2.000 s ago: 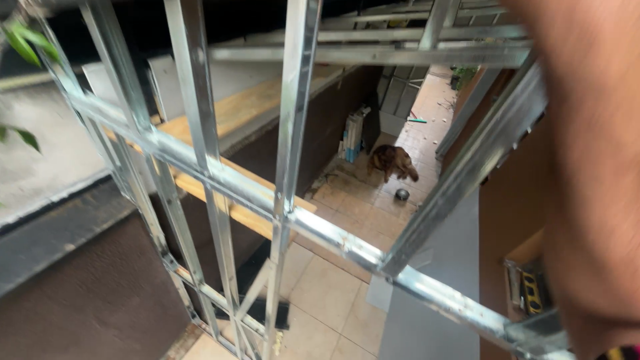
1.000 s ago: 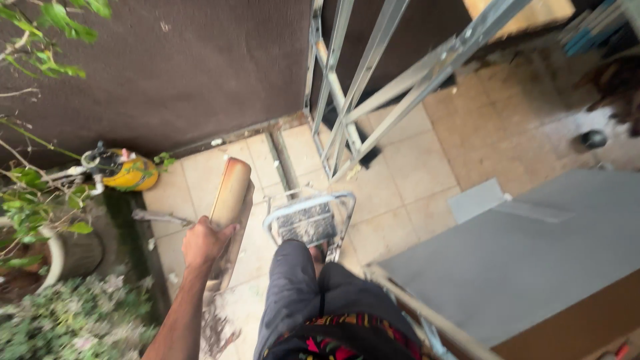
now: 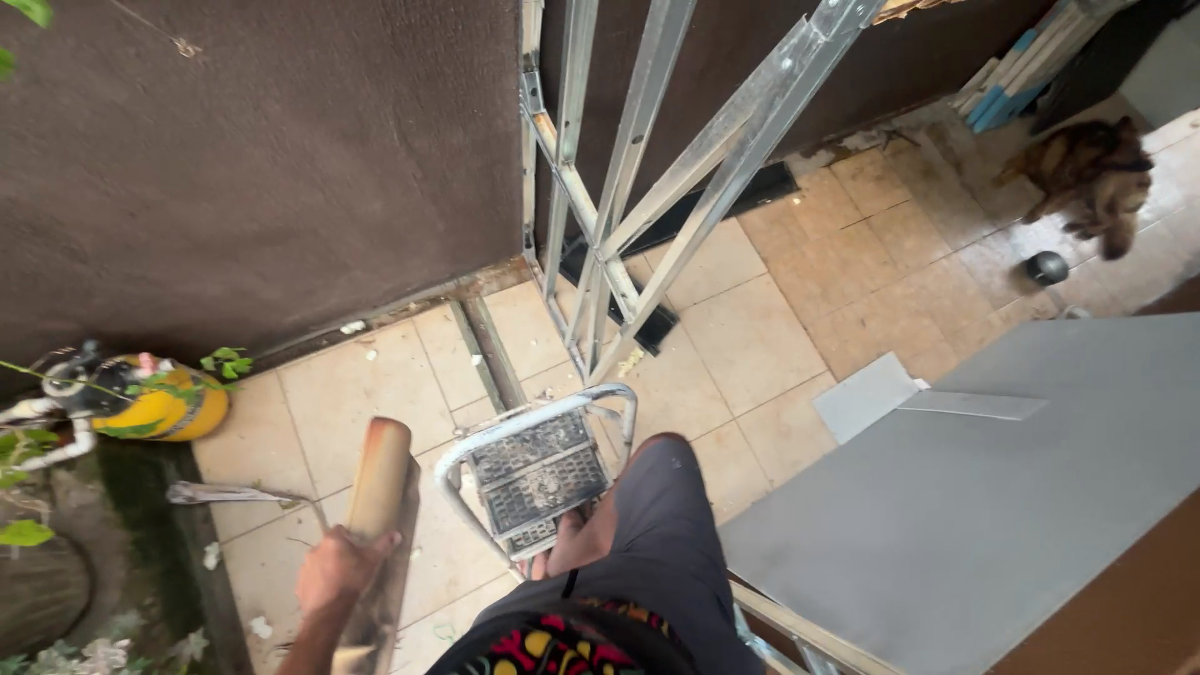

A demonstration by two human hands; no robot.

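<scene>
My left hand point(image 3: 339, 567) grips a short, thick wooden piece point(image 3: 380, 478) with a rounded upper end, held low at the left over the tiled floor. Right of it stands a step ladder point(image 3: 539, 469) with a white tubular rail and worn, paint-spattered treads, and one of my bare feet is on a low tread. Beyond the ladder rises a frame of galvanized metal studs point(image 3: 722, 178). My right hand is outside the view.
At the left sits a yellow and black pump or tank point(image 3: 178, 403) with white pipes, near plants. A grey panel point(image 3: 994, 478) spans the lower right. A brown dog point(image 3: 1087, 178) is beside a metal bowl point(image 3: 1046, 268) at the upper right. A dark wall point(image 3: 253, 169) runs behind.
The view has swung down from the metal frame to the floor and ladder. One second ago my left hand held the same wooden piece. The dog has come fully into sight since then.
</scene>
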